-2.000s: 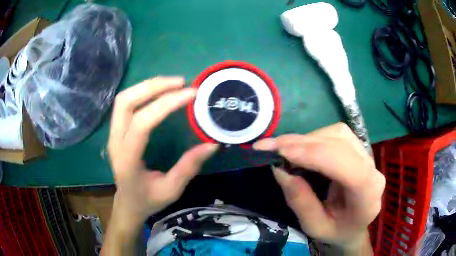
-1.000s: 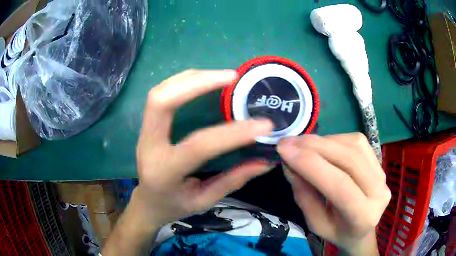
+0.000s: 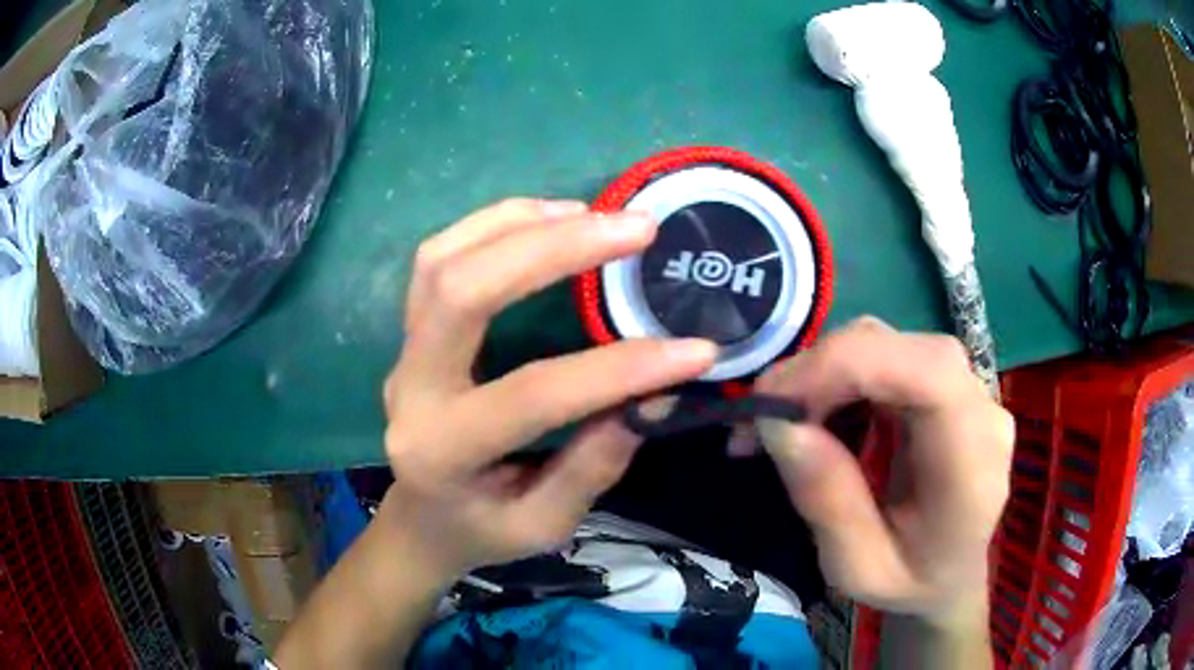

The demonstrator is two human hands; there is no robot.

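A red fabric-covered speaker body (image 3: 822,262) stands on end near the bench's front edge. Its upper end shows a black end plate (image 3: 714,308) with a silver-white border and a logo. A black carry strap (image 3: 701,416) sits at the speaker's near side. My left hand (image 3: 524,380) rests two fingertips on the white border, with its thumb at the strap's left end. My right hand (image 3: 890,458) pinches the strap's right end between thumb and fingers. The point where the strap meets the speaker is partly hidden by my fingers.
A white-wrapped mallet (image 3: 917,151) lies right of the speaker. Loose black rings (image 3: 1093,170) lie beyond it, beside a brown box (image 3: 1163,157). A red crate (image 3: 1087,458) stands at the right edge. A clear plastic bag (image 3: 223,170) and a cardboard box (image 3: 59,347) are at left.
The speaker first shifted right in view and its logo turned slightly. My left hand has since moved its fingers on the rim, and the black strap now shows between both hands.
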